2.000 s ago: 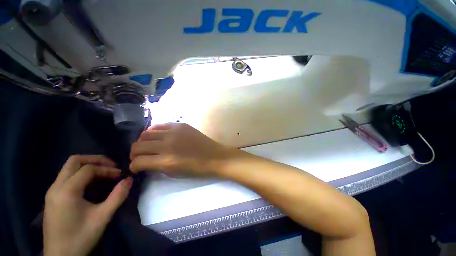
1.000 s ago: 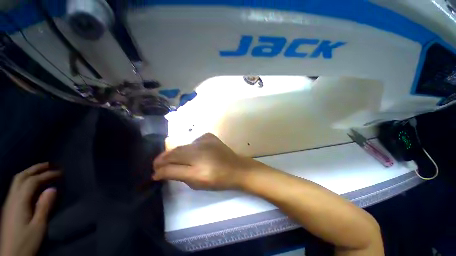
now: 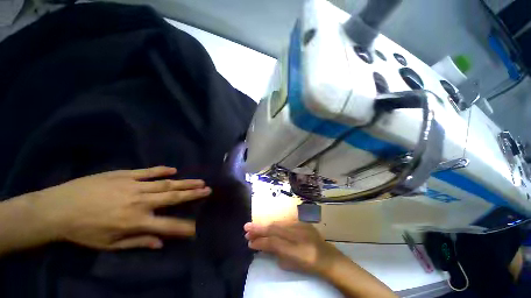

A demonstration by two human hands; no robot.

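Observation:
Black fabric (image 3: pixel 116 105) fills the left half of the view and runs up to the needle area of the sewing machine head (image 3: pixel 332 99). My left hand (image 3: pixel 134 206) lies flat on the fabric, palm down, with its fingers apart and pointing right. My right hand (image 3: pixel 291 244) is at the fabric's right edge, just below the lit needle area, with its fingers curled together. Whether its fingertips pinch the fabric edge cannot be told. The needle and foot are hidden by glare. A grey block (image 3: pixel 309 212) hangs beside them.
Pink-handled snips (image 3: pixel 420 256) and a black round device (image 3: pixel 445 250) with a white cord lie on the white table (image 3: pixel 372 265) at the lower right. A white thread cone with a green top (image 3: pixel 454 67) stands behind the machine. Part of a person shows at the right edge.
The view has swung left, bringing the machine's end and more fabric into sight. My left hand now lies flat on the fabric; earlier it pinched it. My right hand stays near the needle area.

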